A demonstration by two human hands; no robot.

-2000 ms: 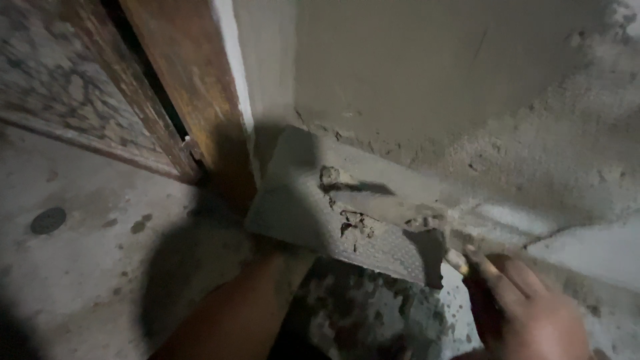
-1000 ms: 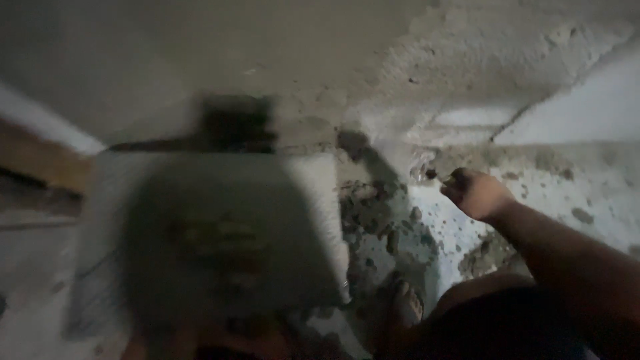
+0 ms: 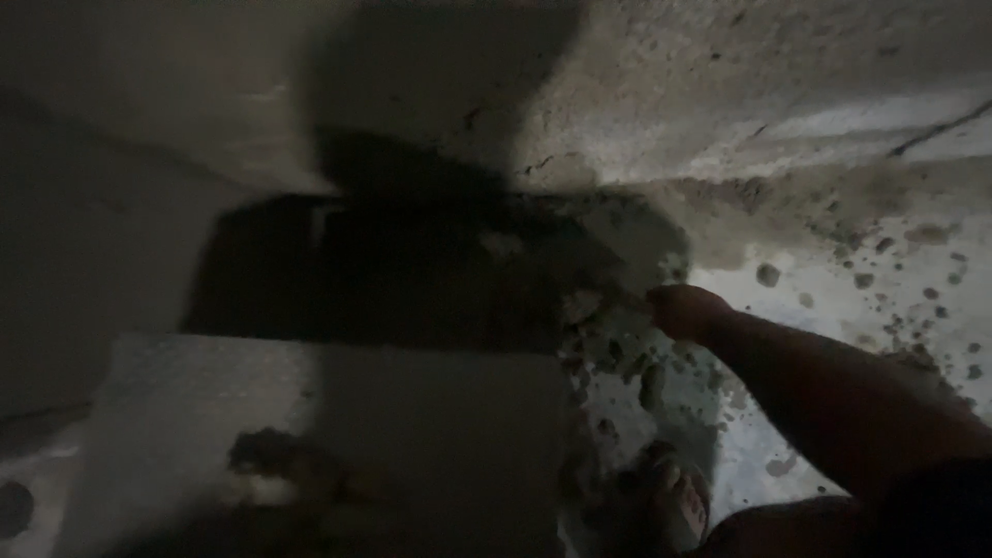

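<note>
My right hand [image 3: 690, 310] reaches in from the right, closed around the handle end of a dim tool that looks like a trowel [image 3: 608, 279]; its blade is lost in shadow near the wall's foot. A large flat board [image 3: 201, 380] fills the lower left, its right half shaded. On it lie dark and pale lumps [image 3: 271, 457], blurred, perhaps mortar. I cannot make out my left hand; the board and darkness at the bottom hide that area.
A rough plastered wall [image 3: 659, 101] with cracks rises behind, crossed by a broad shadow. The pale floor [image 3: 837, 310] at right is spotted with splashes and small lumps. A bare foot [image 3: 682, 496] stands right of the board. A dark round spot [image 3: 15, 508] marks the floor at lower left.
The view has shifted along the wall, and the wooden door frame seen earlier at left is out of view. The board now sits lower in the view, apart from the wall's foot.
</note>
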